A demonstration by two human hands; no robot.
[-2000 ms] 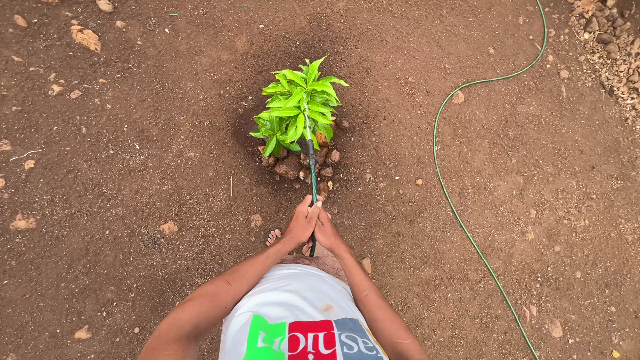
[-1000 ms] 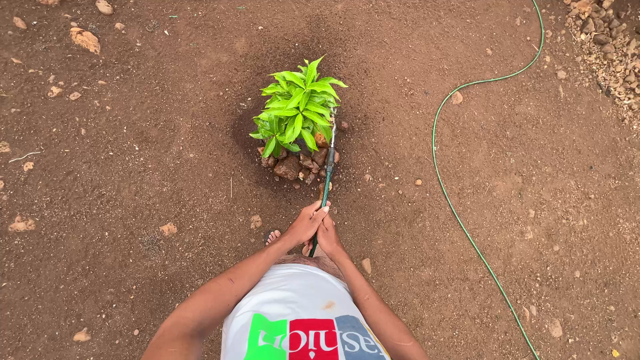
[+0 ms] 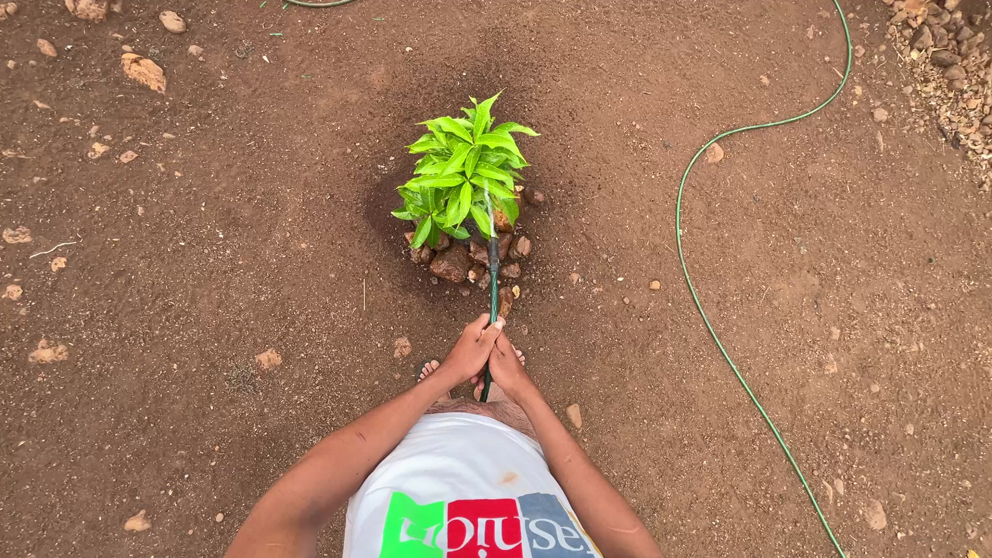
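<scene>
Both of my hands are closed around a green garden hose point(image 3: 494, 294) in front of my body. My left hand point(image 3: 505, 363) is on the right side of the hose, and my right hand point(image 3: 471, 350) is on its left side, touching the other. The hose ends in a dark nozzle point(image 3: 494, 254) that points away from me. A thin stream of water point(image 3: 489, 208) leaves it toward the bright green leaves of a young plant point(image 3: 465, 167). Wet brown rocks point(image 3: 451, 264) lie around the plant's base, on dark, damp soil.
A long stretch of green hose point(image 3: 717, 341) curves over the brown soil at the right. A pile of small stones point(image 3: 949, 66) lies at the upper right. Scattered stones, including a larger pale one point(image 3: 144, 71), dot the left side. My feet are just beyond my hands.
The nozzle and its water stream moved right between the two earlier frames, and have since swung slightly back left. Both hands keep hold of the hose.
</scene>
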